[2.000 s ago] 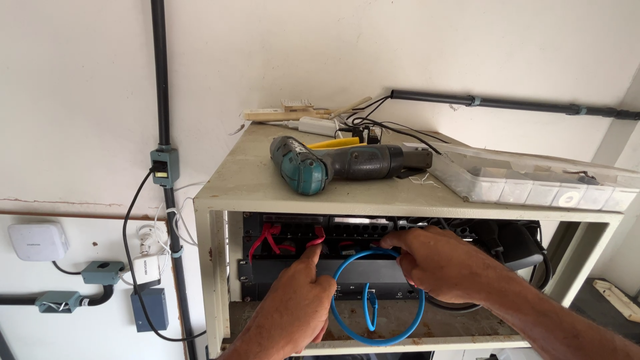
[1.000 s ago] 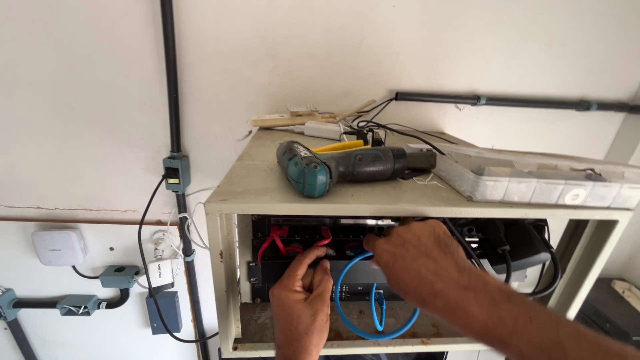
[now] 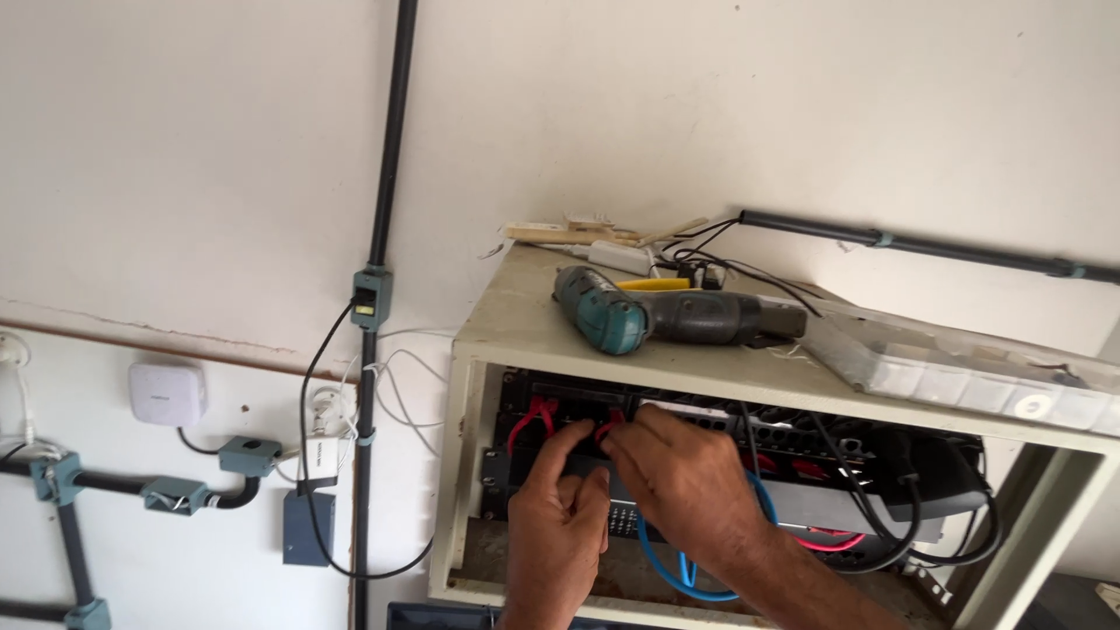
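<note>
My left hand (image 3: 560,534) is in the mouth of a beige metal rack cabinet (image 3: 464,394), its index finger reaching up to the black patch panel beside a short red patch cable. My right hand (image 3: 687,481) is right of it, fingertips pinched at a second red patch cable (image 3: 610,423) near the ports; the fingers partly hide the plug. Another red cable (image 3: 535,420) loops from the panel at the left. A blue network cable (image 3: 678,588) hangs in a loop behind and below my right hand. What my left fingertip touches cannot be seen clearly.
On the cabinet top lie a teal and black cordless screwdriver (image 3: 612,317), a white adapter (image 3: 621,257) and a clear compartment box (image 3: 927,372). A black power adapter (image 3: 932,490) with thick cables fills the right of the cabinet. Dark conduit (image 3: 389,166) and a looping black cable are on the left wall.
My right hand has moved left from near the top of the blue loop to the red cable, close beside my left hand. The view has swung left.
</note>
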